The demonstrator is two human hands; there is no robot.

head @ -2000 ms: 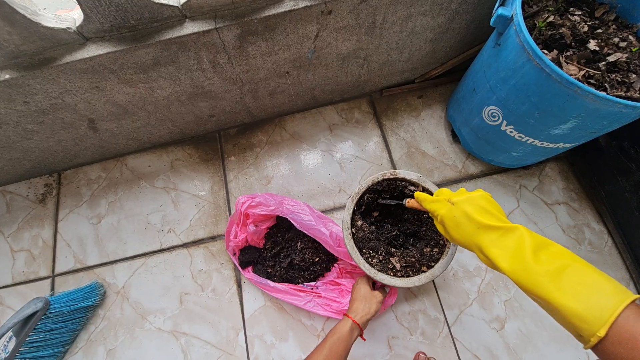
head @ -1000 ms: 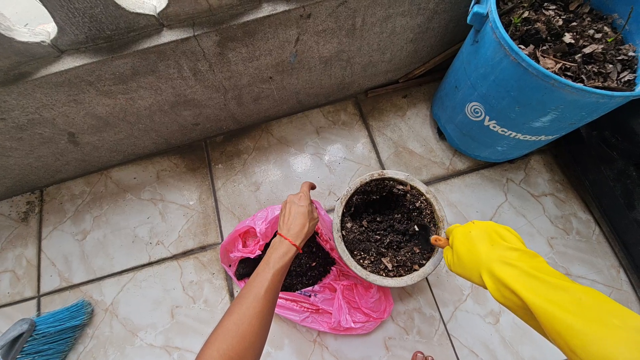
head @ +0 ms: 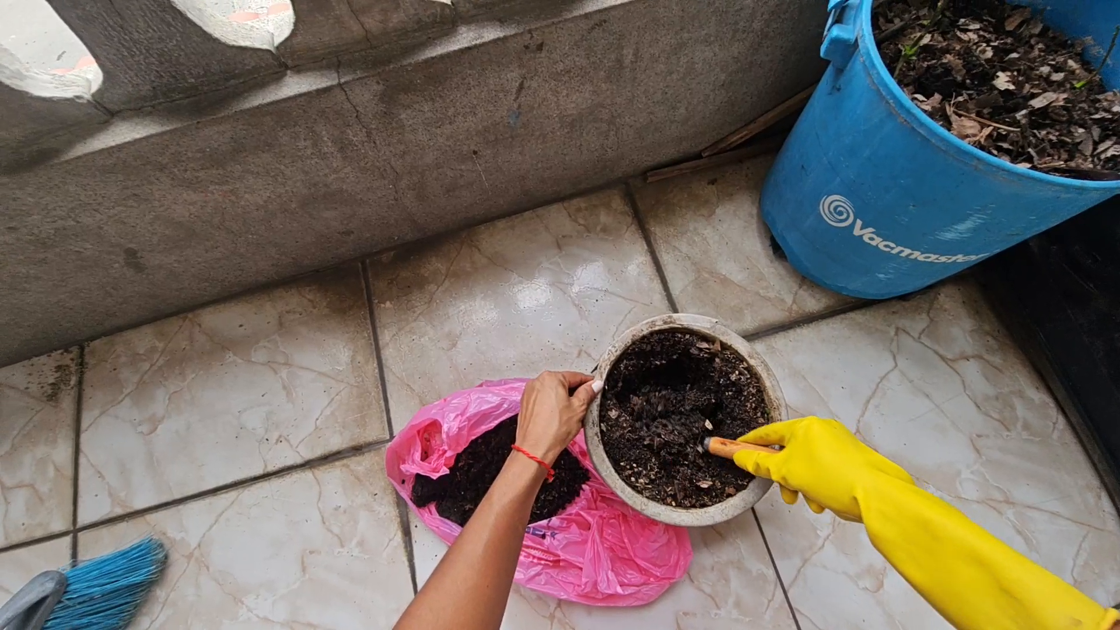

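A round grey plant pot [head: 643, 507] full of dark soil [head: 691, 394] stands on the tiled floor. My left hand [head: 554, 409], bare with a red cord at the wrist, grips the pot's left rim. In a yellow rubber glove, my right hand [head: 809, 464] holds the orange handle of a hand tool [head: 735, 448] at the pot's lower right; the tool's working end is hidden in the soil. Beside the pot on the left lies an open pink plastic bag [head: 612, 560] holding dark soil [head: 481, 468], partly covered by my left forearm.
A blue Vacmaster bucket [head: 875, 192] with soil and dry leaves stands at the upper right. Behind runs a grey concrete wall [head: 350, 166], with wood strips [head: 717, 157] at its foot. Blue broom bristles [head: 109, 586] show at the lower left, and a black object [head: 1067, 324] at the right edge.
My left hand has gone from the bag's lower right edge, across above the bag, to the pot's rim. My gloved right hand has shifted from the pot's upper right to its lower right.
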